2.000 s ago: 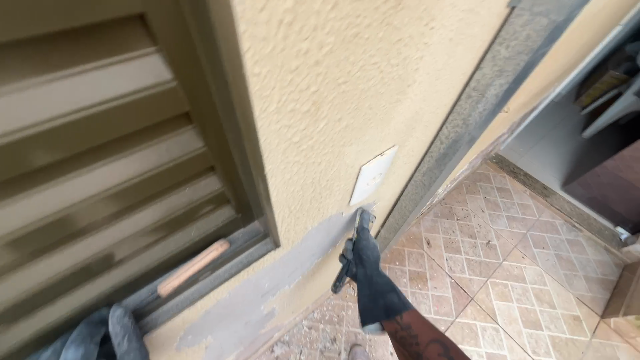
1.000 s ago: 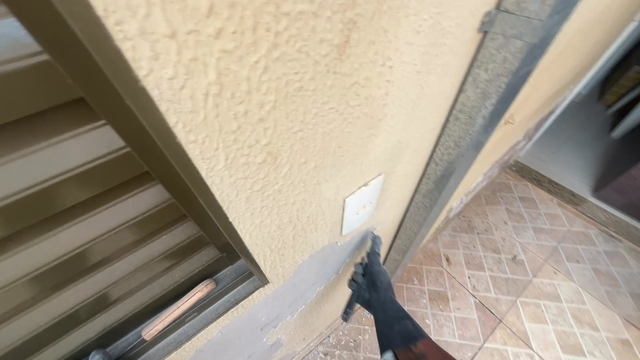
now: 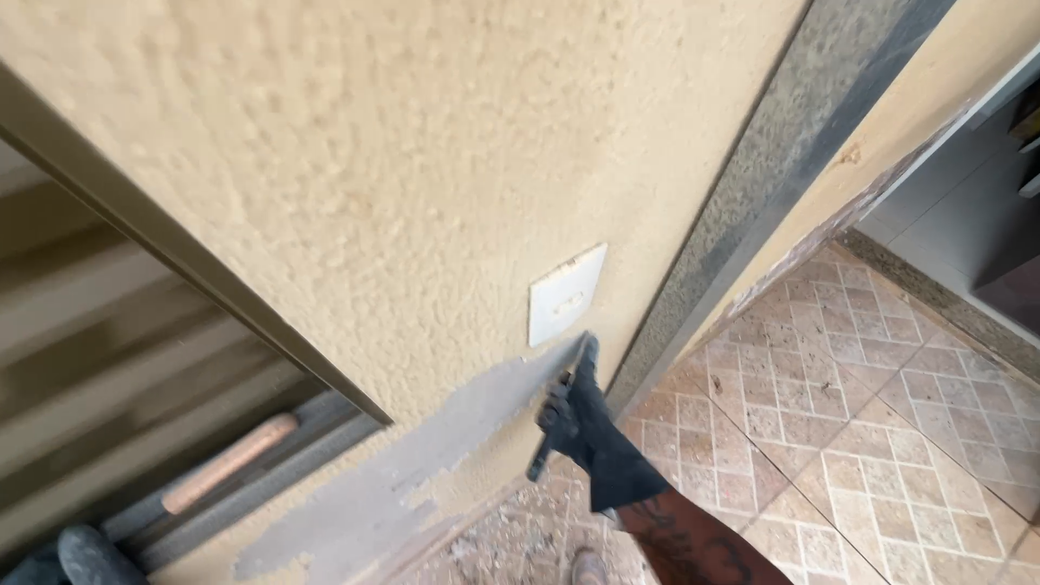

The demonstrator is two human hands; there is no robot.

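My right hand (image 3: 573, 414), in a dark glove, grips a tool with a dark handle (image 3: 538, 459); its working end is mostly hidden by the fingers. The forefinger points up the wall, just below a white outlet cover plate (image 3: 567, 296). Beside the hand, a band of smooth grey filler (image 3: 479, 418) runs down and left across the textured cream wall (image 3: 406, 187). At the bottom left corner my gloved left hand (image 3: 89, 561) shows only in part, near a wooden-handled tool (image 3: 231, 463) lying on the window sill; whether it holds anything is hidden.
A louvred shutter in a brown metal frame (image 3: 195, 284) fills the left. Right of the plate rises a grey stone door jamb (image 3: 707, 244). Below lie patterned floor tiles (image 3: 861, 455) with scattered debris (image 3: 504, 528) along the wall foot, and a shoe tip (image 3: 588, 566).
The view has shifted, with the wall and cover plate now closer. My right hand remains just below the plate, gripping the dark-handled tool.
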